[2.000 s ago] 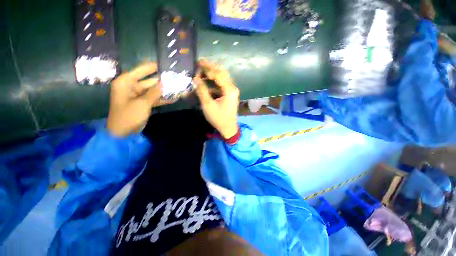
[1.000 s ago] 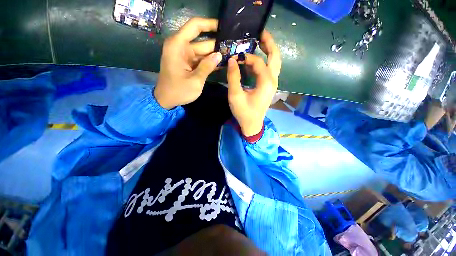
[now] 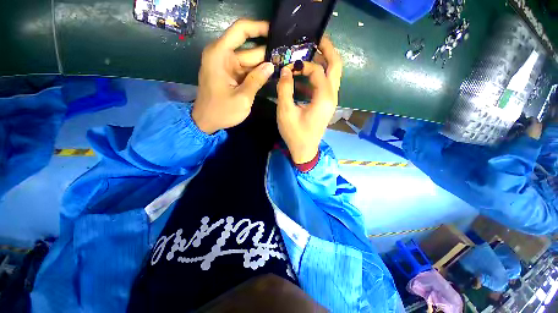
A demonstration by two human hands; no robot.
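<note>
A half-assembled phone (image 3: 300, 24), a flat black slab, is held at the bench's near edge, its top cut off by the frame. Its circuit board (image 3: 293, 55) shows silvery and green at the near end. My left hand (image 3: 235, 76) grips the phone's left side, thumb at the board's left corner. My right hand (image 3: 310, 98) is around the right corner, fingers at the board. A small dark component (image 3: 298, 65) shows at my right fingertips, over the board's edge. Whether it is seated cannot be told.
Another open phone (image 3: 165, 13) lies on the green bench (image 3: 122, 52) at left. A blue parts bin (image 3: 407, 8) is at the top, with a loose pile of small components (image 3: 450, 27) to its right. A silvery blister tray (image 3: 489, 92) and a person in a blue smock (image 3: 489, 171) are at right.
Over two seconds the phone and hands have shifted right and up in view, and the small dark component shows at my right fingertips. Since one second ago the hands have barely moved.
</note>
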